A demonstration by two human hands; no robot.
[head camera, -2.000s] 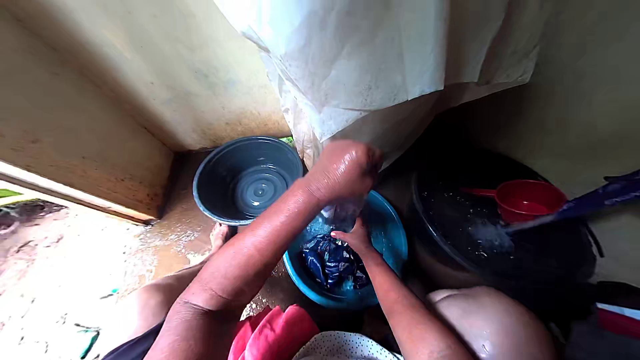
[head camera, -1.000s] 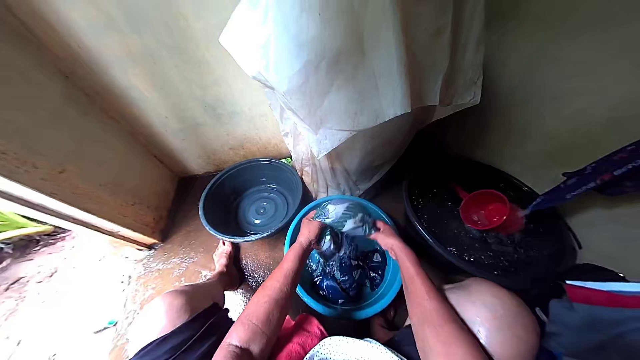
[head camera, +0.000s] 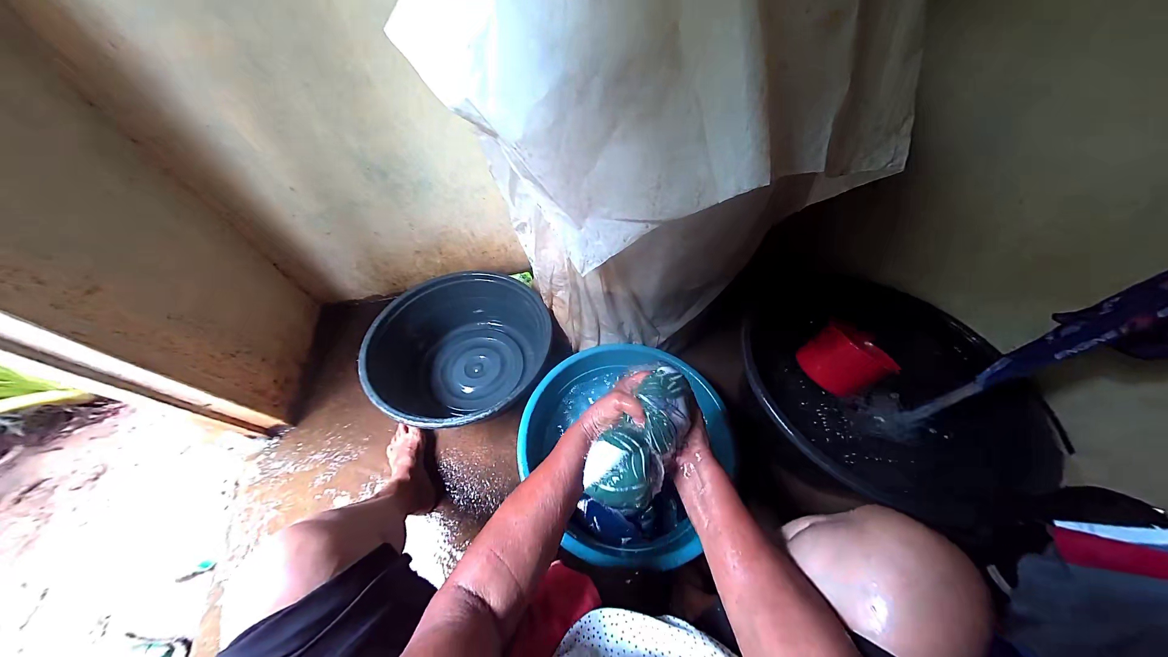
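A wet green and white patterned cloth [head camera: 630,465] is bunched between my two hands over a round blue plastic basin [head camera: 538,415]. My left hand [head camera: 616,409] grips its left upper side, and my right hand [head camera: 691,443] holds the right side, its fingers partly hidden behind the cloth. Beneath, dark blue patterned cloth [head camera: 616,525] lies in the water of the basin.
A grey plastic basin [head camera: 474,360] stands at the left, touching or close to the blue one. At the right, a large black tub [head camera: 776,411] holds water and a red plastic dipper [head camera: 844,359]; blue fabric [head camera: 1077,338] slants above, with water running from it. Plastic sheeting [head camera: 639,119] hangs ahead.
The green and white cloth, stretched loosely between my hands a second ago, is now gathered into a bundle. The red dipper has tipped and turned in the black tub.
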